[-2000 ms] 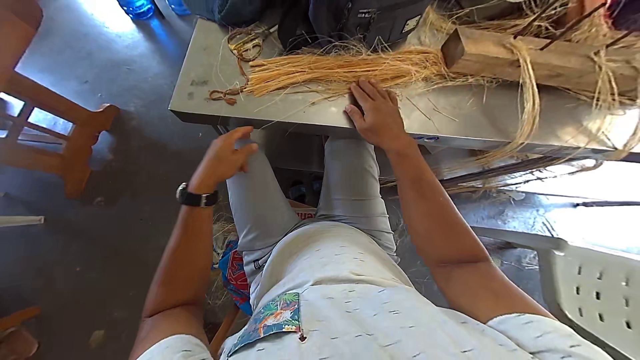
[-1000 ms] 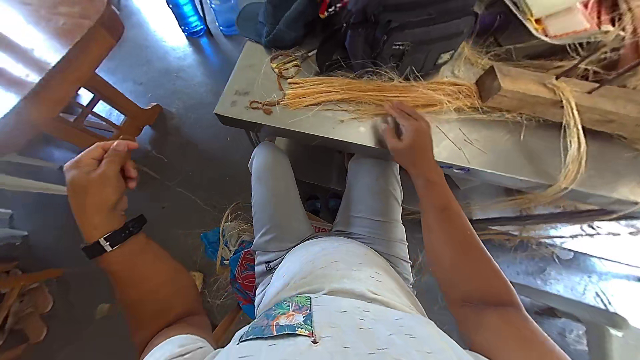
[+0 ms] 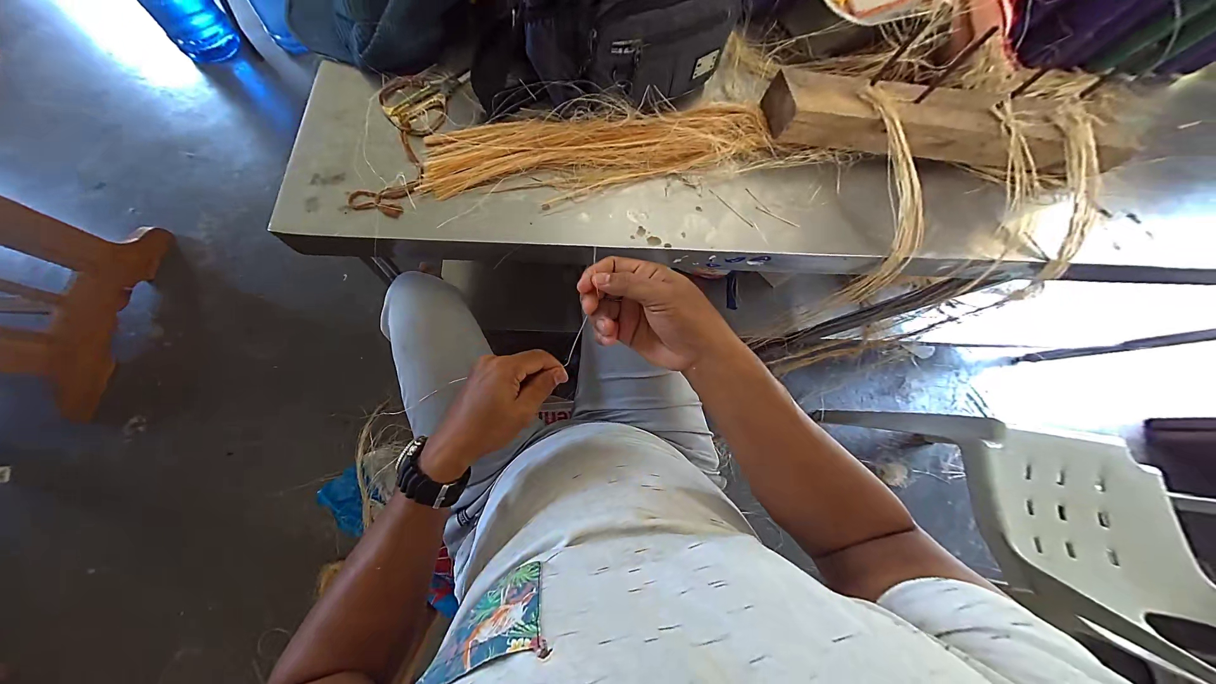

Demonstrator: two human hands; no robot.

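Above my lap, my left hand, with a black watch at the wrist, pinches a thin pale fibre strand. The strand runs up to my right hand, whose thumb and forefinger grip it close to the table's front edge. On the grey table lies a bundle of orange-tan plant fibres. A brown cord loop is at the bundle's left end, with gold-coloured scissors behind it. To the right, a wooden block with metal spikes bears hanks of pale fibre.
Dark bags stand along the table's back. Long dark and tan strands hang below its front edge at right. A plastic chair is at lower right, wooden furniture at left, and a blue water bottle at upper left.
My left hand has come from the far left to above my lap. My right hand has left the table's fibre bundle and is now in front of the table edge, near my left.
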